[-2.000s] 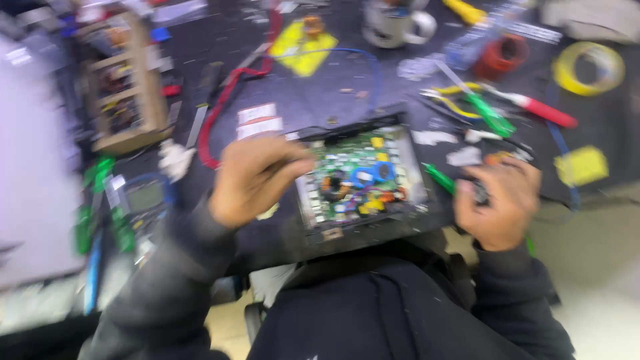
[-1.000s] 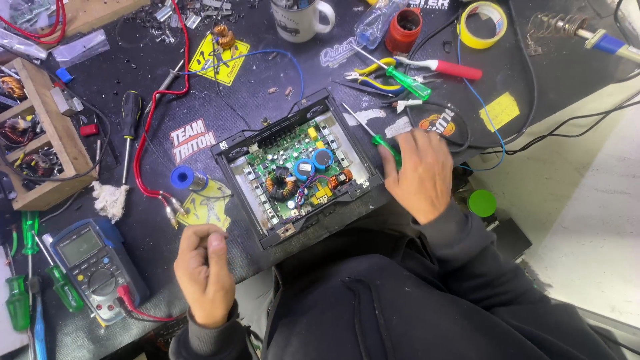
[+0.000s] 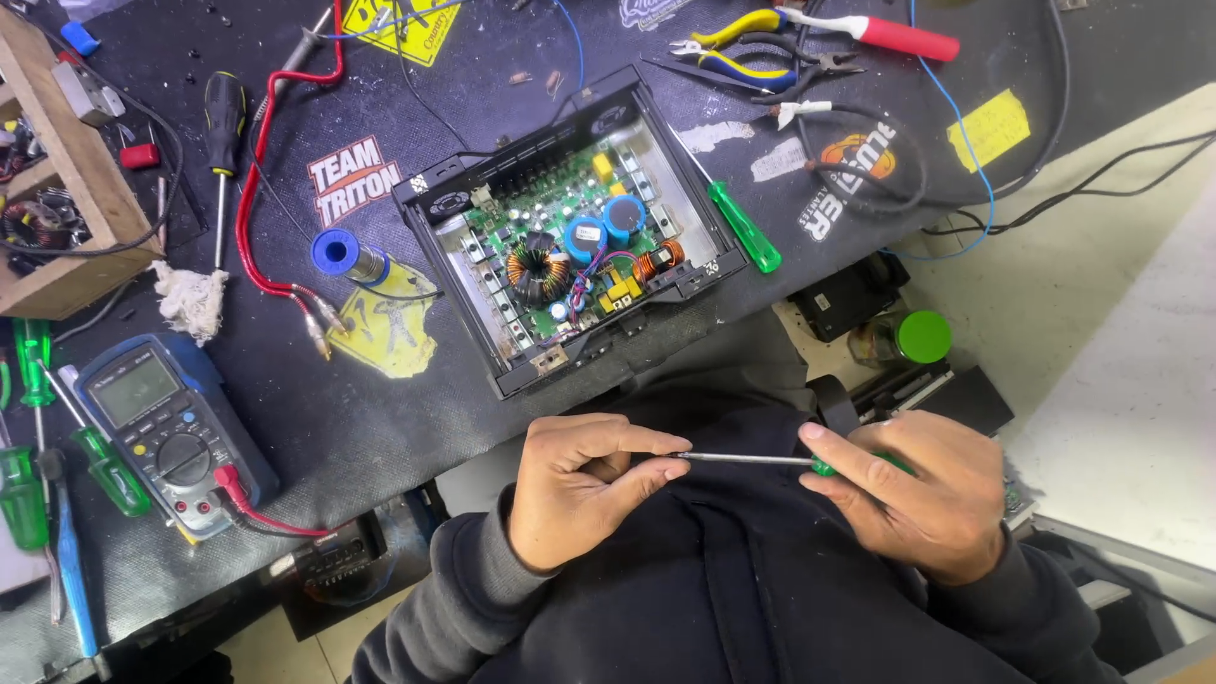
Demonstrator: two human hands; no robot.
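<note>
My right hand point(image 3: 917, 489) grips the green handle of a screwdriver point(image 3: 746, 459), its metal shaft pointing left. The thumb and index finger of my left hand point(image 3: 589, 484) pinch the shaft's tip; whether a small part sits there is hidden. Both hands are in front of my dark top, below the bench edge. Above them on the bench lies an open black metal case with a green circuit board point(image 3: 560, 247), bearing toroidal coils and two blue capacitors. A second green-handled screwdriver point(image 3: 746, 228) lies against the case's right side.
A multimeter point(image 3: 176, 427) with a red plug is at left, near several green-handled screwdrivers. Red test leads point(image 3: 249, 228), a solder spool point(image 3: 350, 256) and a wooden parts box point(image 3: 85, 171) lie left of the case. Pliers point(image 3: 750, 66) and cables are at upper right.
A second ago both hands were apart beside the case, the right one at a green screwdriver. Now they are together below the bench edge, holding a screwdriver between them.
</note>
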